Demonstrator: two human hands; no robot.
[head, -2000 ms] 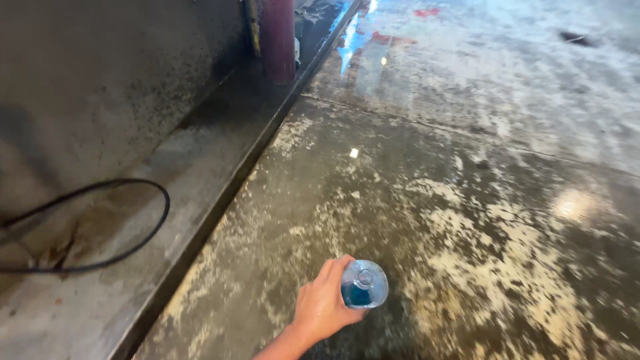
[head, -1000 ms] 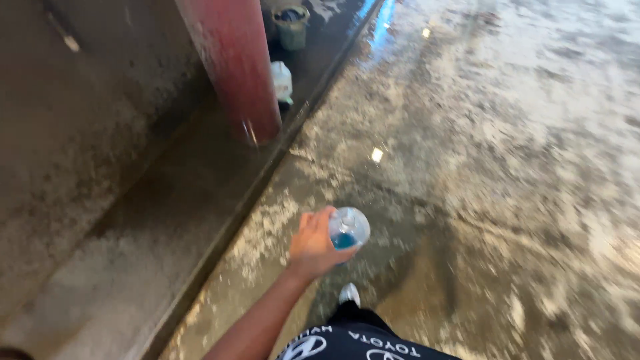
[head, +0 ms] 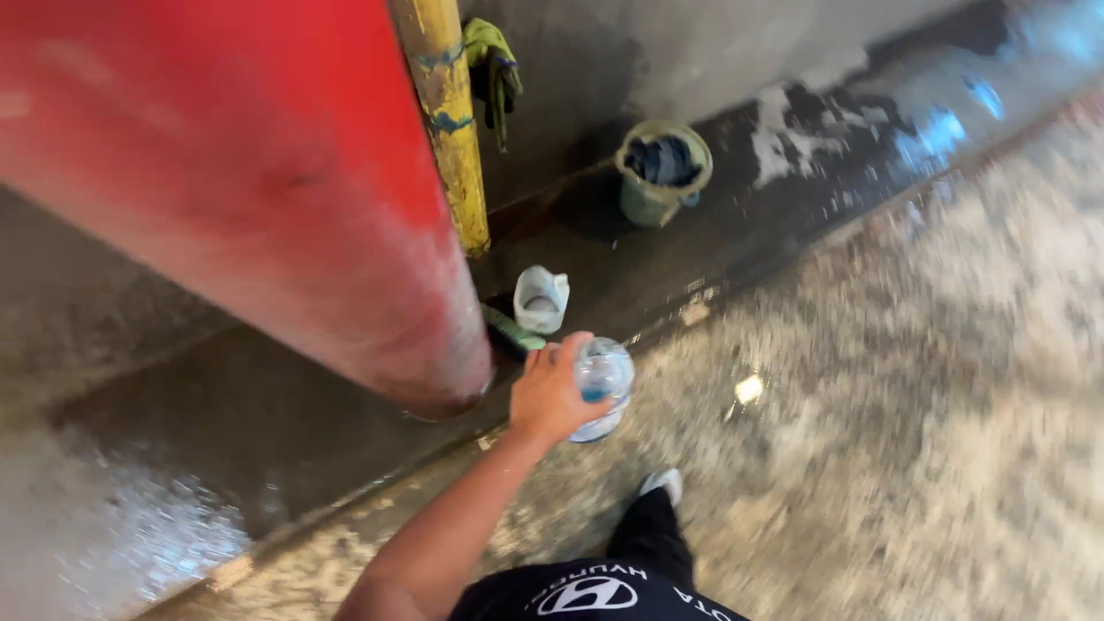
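My left hand (head: 552, 392) is closed around a clear plastic bottle (head: 602, 379) with some blue liquid inside, held over the edge of the low concrete ledge. Just beyond the hand, a white cut-open plastic jug (head: 541, 302) rests on the wet ledge. A green brush (head: 515, 330) lies beside the jug, partly hidden by my fingers and the red column. Farther off on the same ledge stands a pale bucket (head: 652, 203) with dark cloth in it. My right hand is out of view.
A thick red column (head: 345, 241) fills the upper left, with a yellow pipe (head: 453, 129) behind it. A green cloth (head: 493, 78) hangs by the pipe. Wet, patchy concrete floor (head: 862, 414) spreads to the right; my shoe (head: 662, 485) is on it.
My left hand still holds the bottle, which has come close to the ledge, jug and red column. The view has swung toward the column and bucket. The black hose seen earlier is out of view.
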